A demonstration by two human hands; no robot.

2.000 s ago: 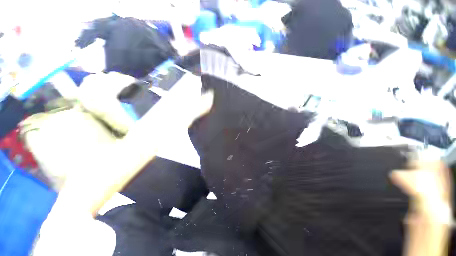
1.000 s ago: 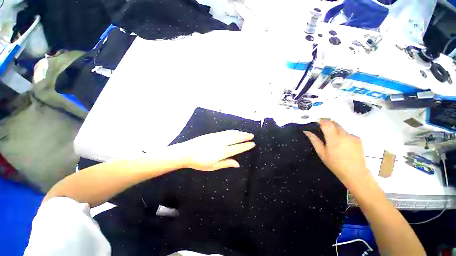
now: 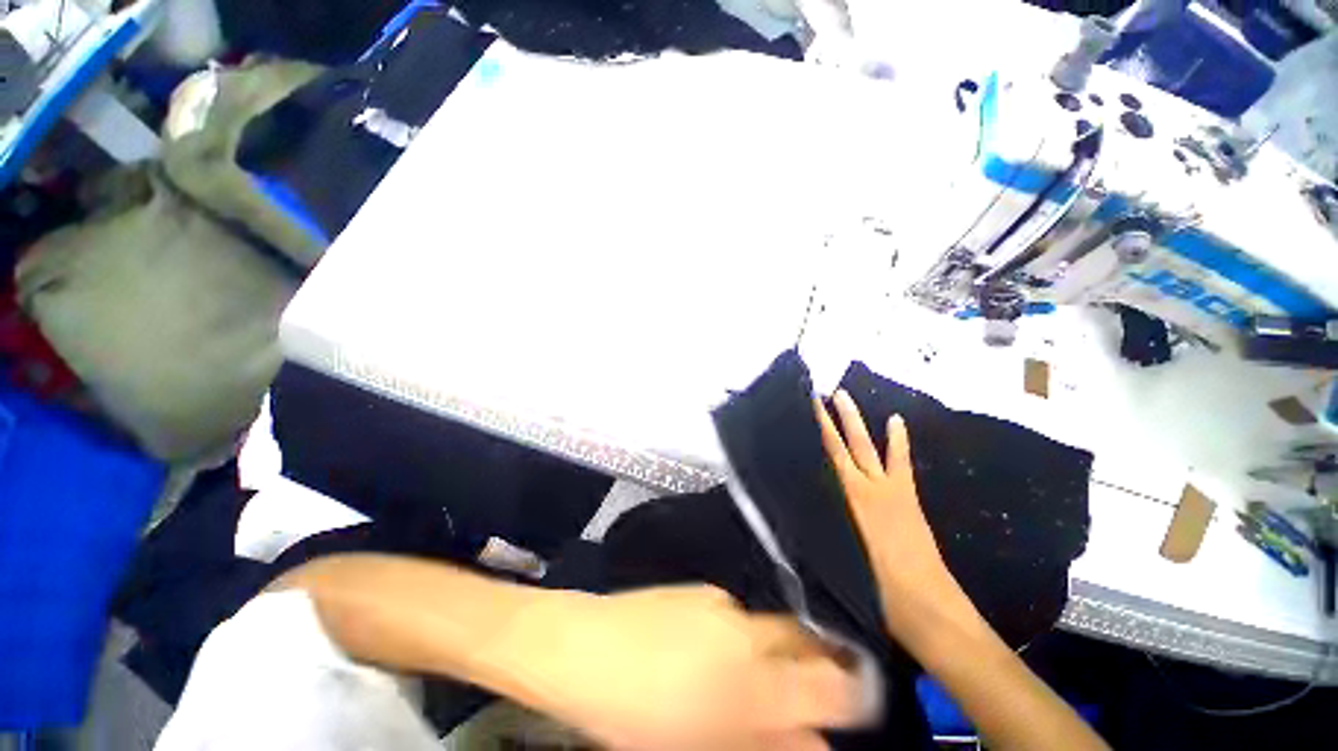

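Observation:
A black garment panel [image 3: 998,484] lies at the table's front edge, left of the needle area. A folded black part with a thin pale edge [image 3: 792,470] lies over its left side and hangs over the front. My right hand [image 3: 885,514] rests flat on the black cloth, fingers spread and pointing to the machine. My left hand [image 3: 734,675], blurred, is low in front, its fingers closed on the pale-edged cloth; the fingertips are partly hidden. The white sewing machine [image 3: 1159,220] stands at the right, its presser foot area [image 3: 998,301] away from the cloth.
The white table [image 3: 587,235] has a measuring tape [image 3: 514,426] along its front edge. Brown tabs [image 3: 1187,524] and small tools [image 3: 1274,537] are at the right. More black cloth [image 3: 440,470] hangs below the front edge. Beige sacks [image 3: 147,308] and a blue bin [image 3: 74,558] stand at the left.
The black panel has moved toward me, away from the needle, and its left part is folded. My left hand has moved down off the table; my right hand has moved left and down.

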